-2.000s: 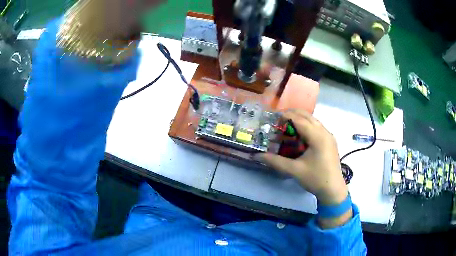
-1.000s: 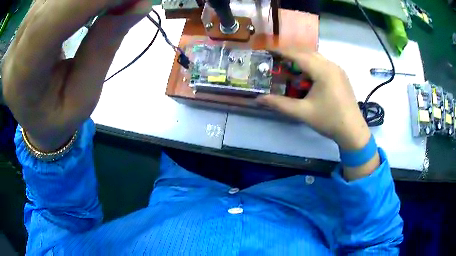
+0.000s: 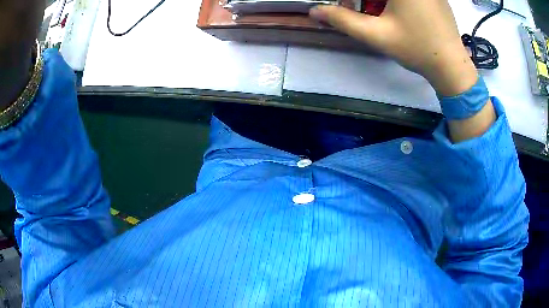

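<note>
The reddish-brown test fixture base point(image 3: 271, 31) is cut off by the top edge. Only the front metal edge of a power supply board point(image 3: 274, 8) shows on it. My right hand point(image 3: 415, 42) is at the right end of the base, with the thumb tip at the board's front right corner. Its other fingers are cut off above. Part of a red item point(image 3: 374, 6) shows beside it. My left hand point(image 3: 15, 54) is dark and mostly cut off at the upper left corner. Its fingers and anything in them are not visible.
White sheets point(image 3: 180, 66) cover the bench, with its dark front edge point(image 3: 241, 96) near my body. A coiled black cable point(image 3: 481, 53) lies right of my right hand. Part of the board batch point(image 3: 537, 60) is at the far right. A white box point(image 3: 77, 39) stands at the left.
The view has tipped down, so the fixture has shifted up and mostly out of the picture. My left hand has moved toward the upper left corner. My right hand stays at the board's right end.
</note>
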